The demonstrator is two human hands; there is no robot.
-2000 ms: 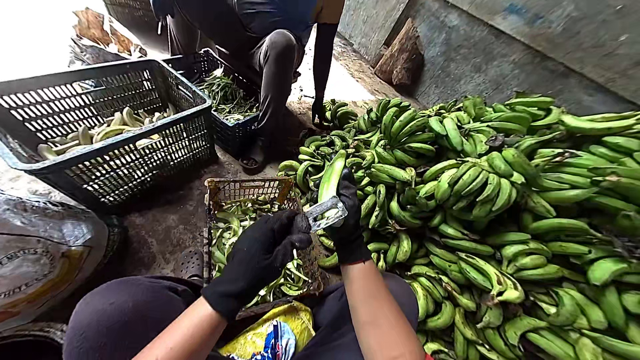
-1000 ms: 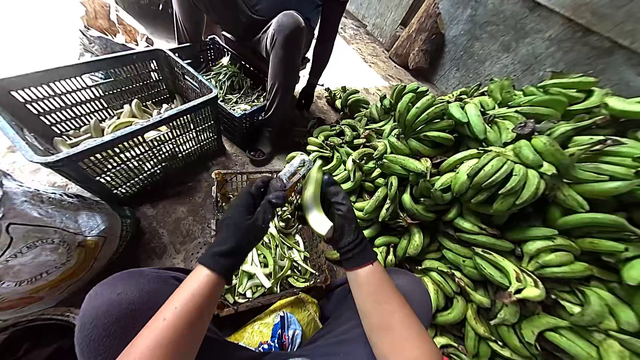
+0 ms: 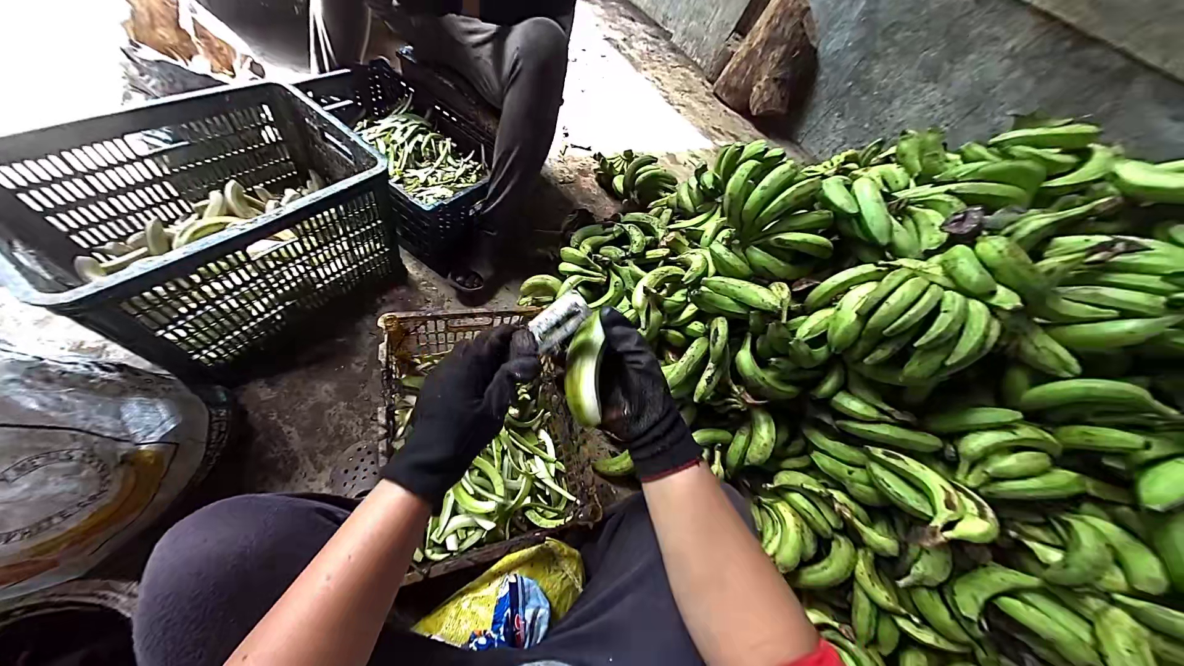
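Both my hands wear black gloves. My left hand (image 3: 467, 398) is closed on a flat, pale peeler-like tool (image 3: 558, 322), its head at the upper end of the fruit. My right hand (image 3: 640, 393) grips a green plantain (image 3: 585, 370), part of whose skin is off, showing a pale strip. Below them, a brown plastic crate (image 3: 393, 356) between my legs holds green peels (image 3: 499, 486). To the right lies a large heap of green plantain bunches (image 3: 911, 314).
A big dark crate (image 3: 305, 250) with peeled plantains (image 3: 217, 217) stands at the left. Behind it, a smaller crate (image 3: 439, 227) of peels sits by another person's legs (image 3: 527, 102). A printed sack (image 3: 83, 462) is at left, a wood block (image 3: 772, 65) by the wall.
The plantain and the tool have changed angle between my hands since two seconds ago. The other person's arm, seen earlier reaching down beside the heap, is no longer in view there.
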